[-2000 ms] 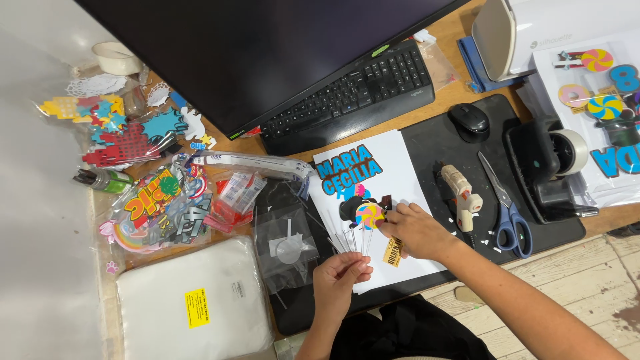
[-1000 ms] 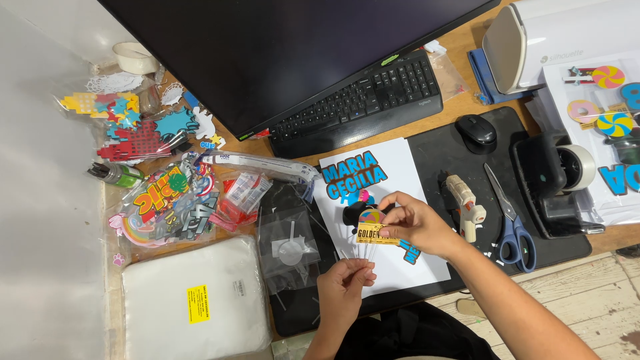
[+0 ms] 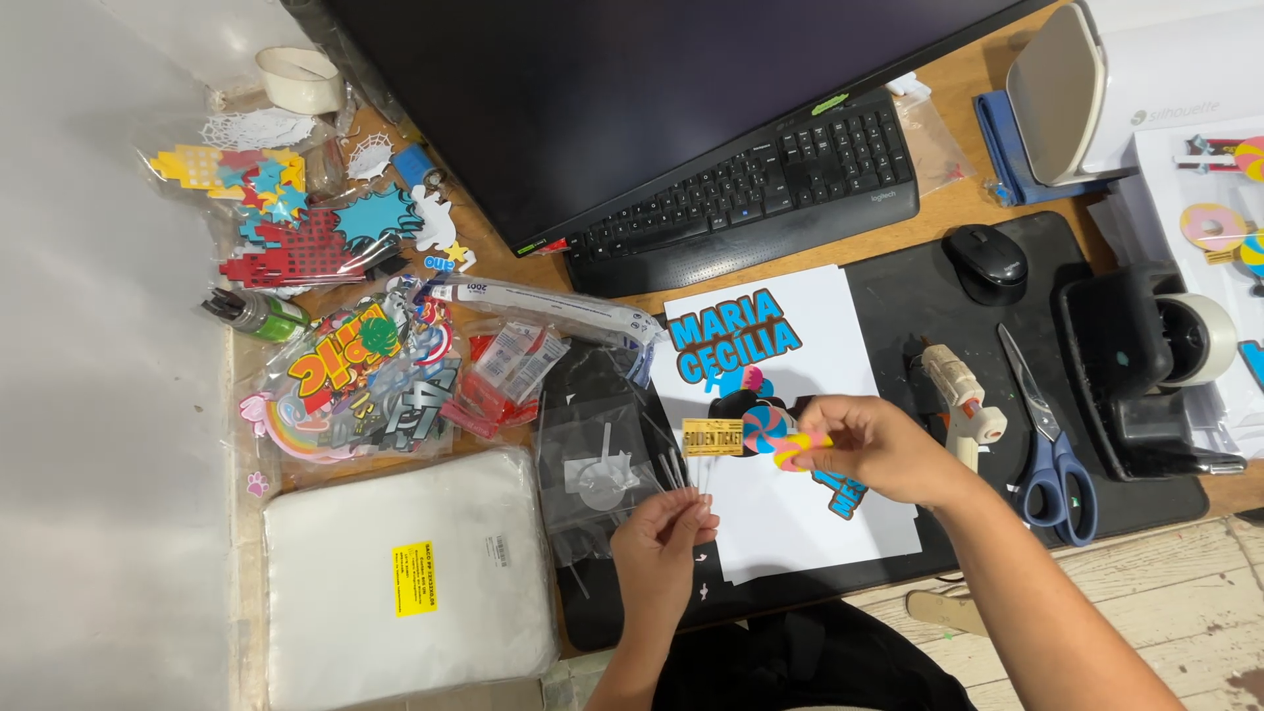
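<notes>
My left hand pinches the lower ends of several thin white sticks. A yellow ticket-shaped paper cutout stands above that hand. Between the thumb and fingers of my right hand is a pink and yellow swirl cutout; a blue and pink swirl cutout shows just left of it. Under both hands lies white paper, bearing cut paper lettering in blue with brown edges and dark round cutouts partly hidden by the swirls. More blue lettering shows below my right hand.
A hot glue gun, blue-handled scissors, a tape dispenser and a mouse are to the right. The keyboard and monitor stand behind. Bagged cutouts and a pack of clear bags lie left.
My right hand has moved right from the ticket cutout and now holds a swirl cutout. My left hand keeps its hold on the sticks.
</notes>
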